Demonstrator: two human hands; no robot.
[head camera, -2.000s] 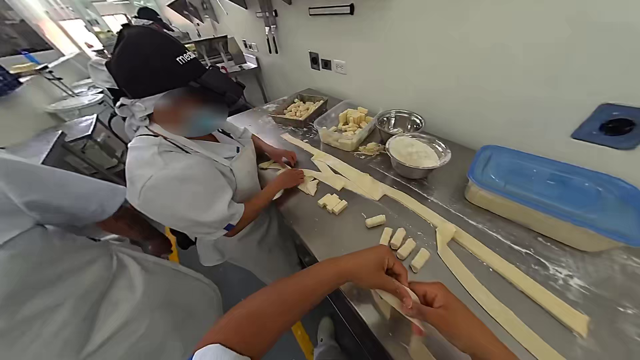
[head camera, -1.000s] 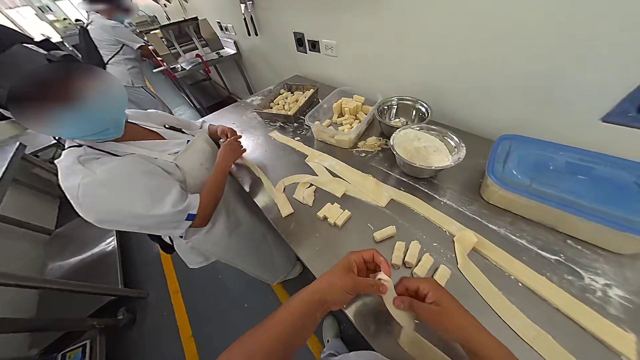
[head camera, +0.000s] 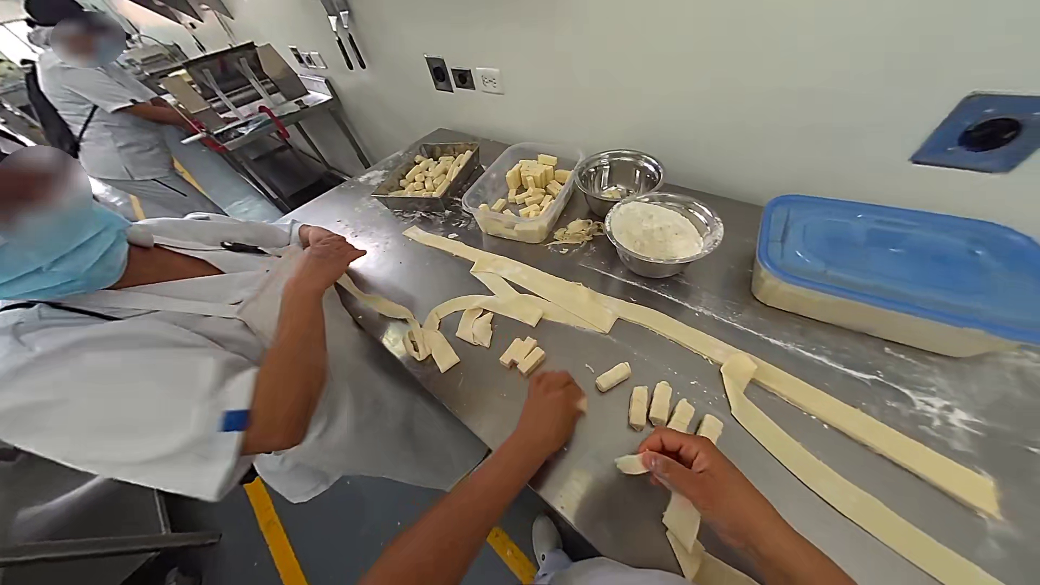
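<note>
My right hand (head camera: 691, 467) grips a strip of dough (head camera: 682, 520) that trails down to the table's front edge, with a short end sticking out past the fingertips. My left hand (head camera: 555, 410) is closed, and a small pale bit shows at its fingers; what it is cannot be told. Between and behind the hands lie several wrapped dough rolls (head camera: 660, 404), one apart from the row (head camera: 613, 376). Unwrapped sticks, seemingly cheese (head camera: 522, 354), sit beyond my left hand. Long flat dough strips (head camera: 674, 329) run diagonally over the steel table.
Along the wall stand a metal pan of pieces (head camera: 394, 193), a plastic tub of sticks (head camera: 487, 221), a steel bowl (head camera: 621, 162), a bowl of flour (head camera: 658, 231) and a blue-lidded container (head camera: 894, 252). A co-worker (head camera: 146, 390) stands at the left, hands over the table edge.
My left hand has moved away from my right hand, toward the sticks; both were together at the dough strip before. The view has swung, and the co-worker now appears farther left.
</note>
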